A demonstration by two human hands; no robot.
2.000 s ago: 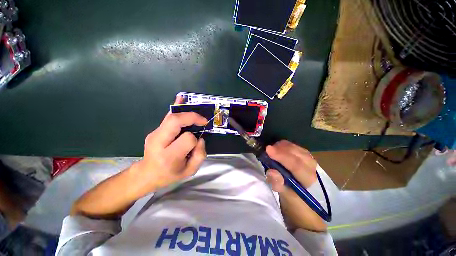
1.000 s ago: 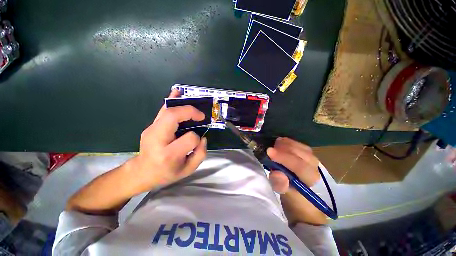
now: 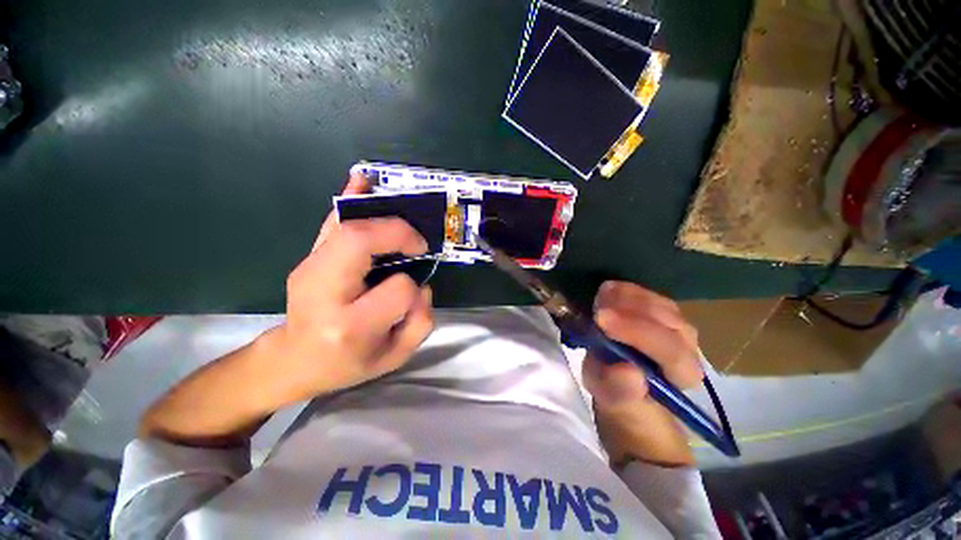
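Note:
A white-edged phone half-assembly [image 3: 518, 224] with red patches at its right end lies on the green bench. My left hand [image 3: 364, 280] holds a black LCD module [image 3: 406, 213] over its left part, with a thin line at the fingers that could be solder wire. The orange flex cable [image 3: 454, 224] lies at mid-phone. My right hand [image 3: 645, 343] grips the blue soldering iron [image 3: 674, 399]. Its metal tip is at the phone's middle, just right of the flex cable; whether it touches cannot be told.
Fanned LCD modules [image 3: 574, 100] lie beyond the phone. At the right are a cardboard mat [image 3: 743, 174], a red-marked tip cleaner [image 3: 866, 190], a black fan [image 3: 927, 53] and a dark cord. Brown cardboard [image 3: 759, 335] shows below the bench edge.
The phone, LCD module and both hands sit slightly higher in view. The iron tip has shifted a little right of the flex cable. The bench view has shifted, and the upper LCD modules are more cut off.

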